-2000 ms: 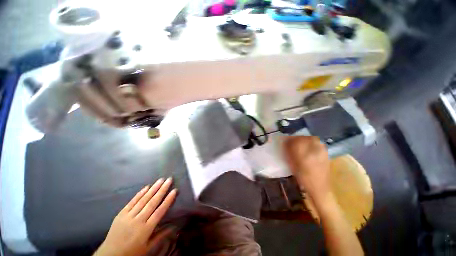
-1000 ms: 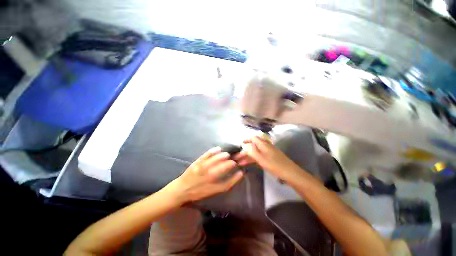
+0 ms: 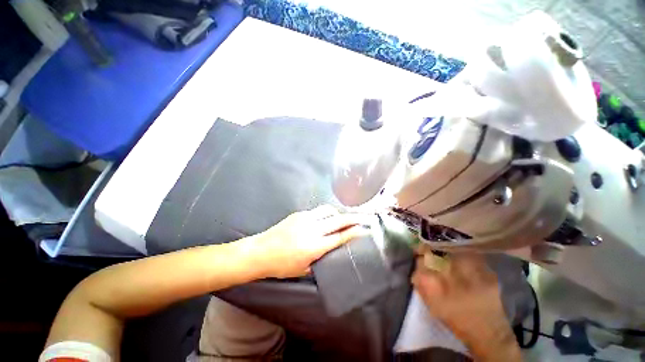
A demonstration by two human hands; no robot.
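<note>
A grey garment panel [image 3: 254, 177] lies on the white table, with a pale line along its left part. A smaller grey piece [image 3: 353, 272] with a centre line lies over its front edge, below the machine head. My left hand [image 3: 308, 240] lies flat on the cloth with its fingertips at this piece, left of the needle area. My right hand [image 3: 460, 290] is bent beside the needle area, its fingertips partly hidden under the sewing machine head [image 3: 488, 191]; whether they grip cloth cannot be told. A white cloth piece [image 3: 424, 329] shows below my right hand. The needle is hidden.
A white machine lamp [image 3: 364, 166] stands left of the head. Patterned blue cloth [image 3: 361, 39] runs along the back edge of the white table [image 3: 283, 78]. A blue stool [image 3: 127, 99] with dark folded pieces [image 3: 166, 21] is at left. Green and pink cones are at far right.
The view has shifted closer to the needle area. My hands, close together before, are now apart on either side of it. The smaller grey piece now shows over the panel's front edge.
</note>
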